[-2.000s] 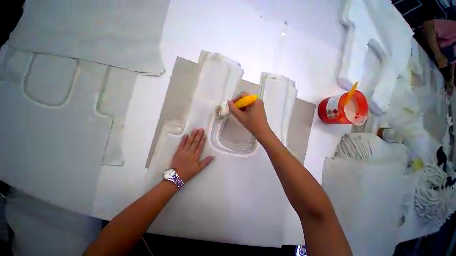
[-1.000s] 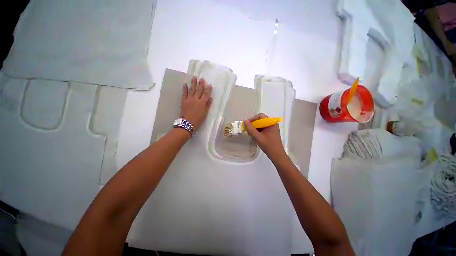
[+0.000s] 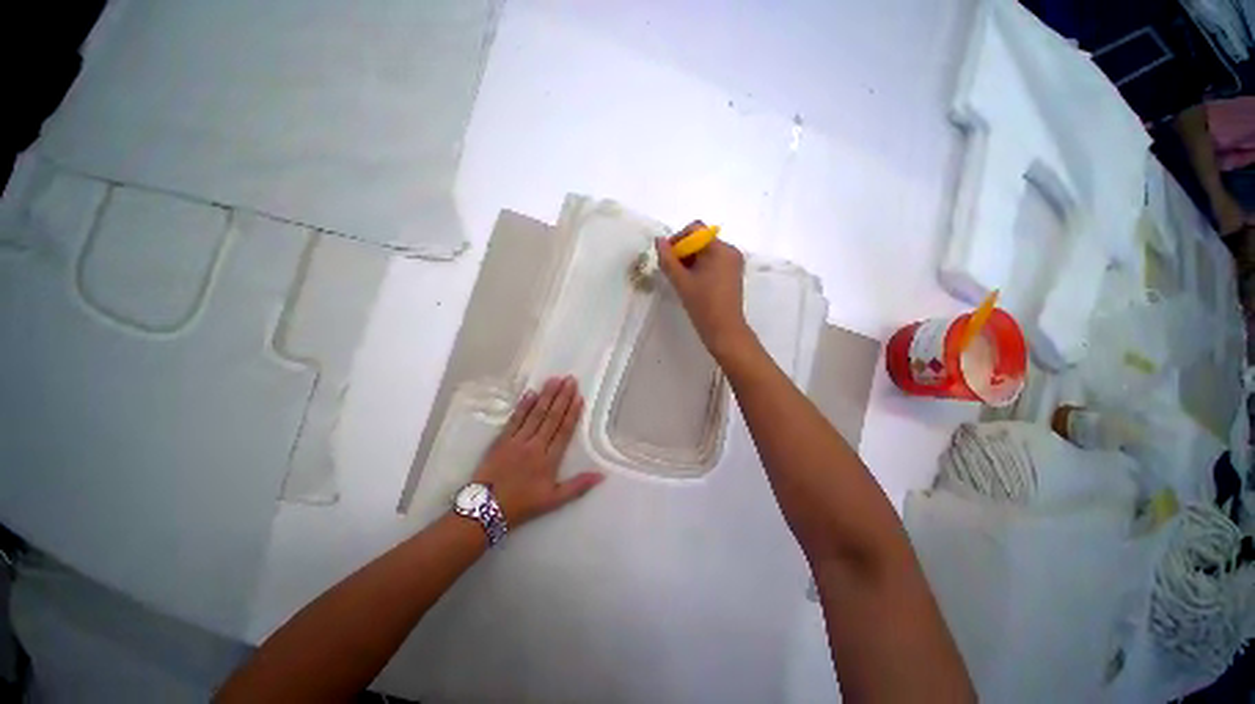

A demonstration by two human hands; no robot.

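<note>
A stack of white vest panels (image 3: 619, 564) lies on a grey-beige backing board (image 3: 482, 303), which shows through the U neckline and beside the straps. My right hand (image 3: 709, 286) holds the yellow-handled glue brush (image 3: 699, 241). Its pale bristles touch the inner edge of the left strap near its upper end; the fingers partly hide the brush. My left hand (image 3: 530, 461) lies flat on the panel, left of the neckline, fingers spread and holding nothing.
A red glue pot (image 3: 936, 358) with a second yellow-handled tool (image 3: 981, 319) stands at right. Other white panels (image 3: 165, 440) lie at left. Thick white panels (image 3: 1018, 179) lie upper right. White cords (image 3: 1200, 578) and a brownish bottle (image 3: 1074, 424) are at right. Part of a person (image 3: 1229, 131) shows at the right edge.
Since one second ago, the brush has moved up from the neckline's lower part to the left strap's upper inner edge. My left hand has moved down from the left strap onto the panel.
</note>
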